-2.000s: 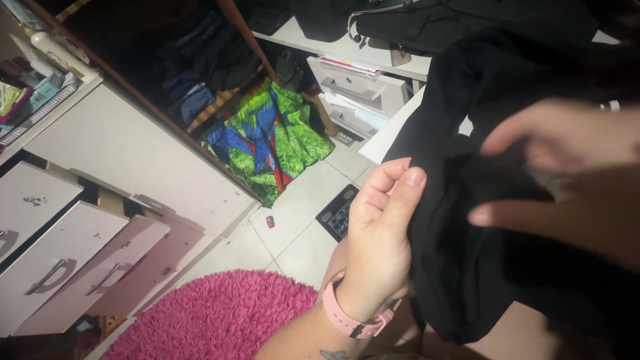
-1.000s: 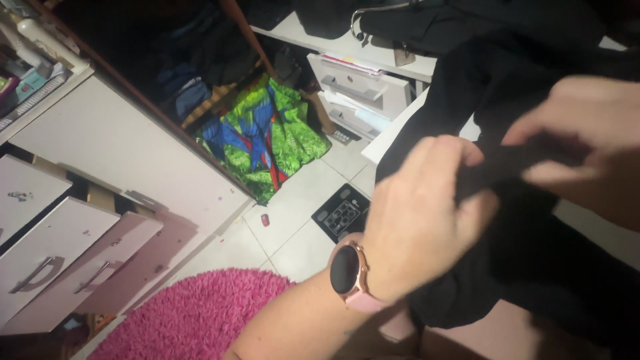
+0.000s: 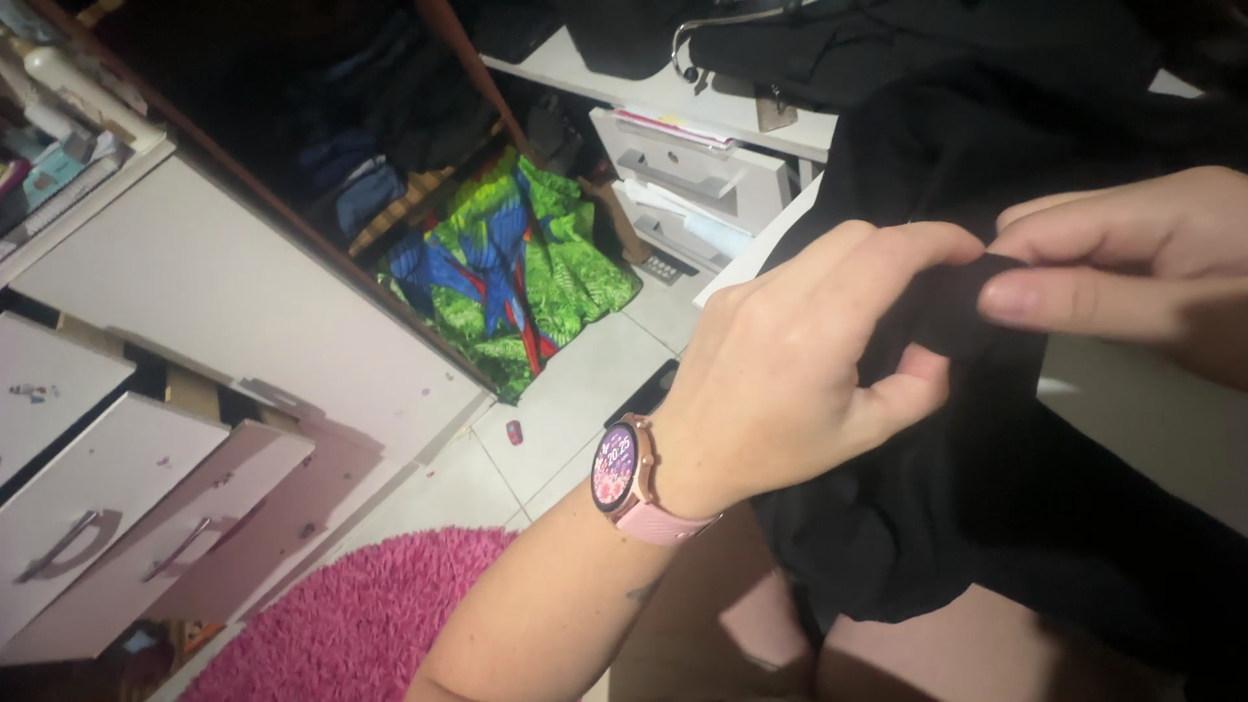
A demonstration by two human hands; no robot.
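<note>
A piece of black fabric (image 3: 907,507), seemingly a garment, hangs over my lap and reaches up to the right. My left hand (image 3: 799,361), with a pink-strapped smartwatch (image 3: 616,468) on its wrist, grips the cloth between fingers and thumb. Close beside it, my right hand (image 3: 1111,263) pinches the same cloth, the fingertips of both hands nearly touching. What lies between the fingertips is too dark to make out.
Partly pulled-out white drawers (image 3: 107,487) are at the left, above a round pink shaggy rug (image 3: 370,614). Green-and-blue patterned fabric (image 3: 517,283) hangs down to the tiled floor. A white desk with drawers (image 3: 692,175) stands behind, bearing dark clothes and a hanger (image 3: 682,49).
My left hand has turned from palm up to back up, so the watch face shows, and has come against my right hand at the cloth. The right hand's fingers have closed on the fabric.
</note>
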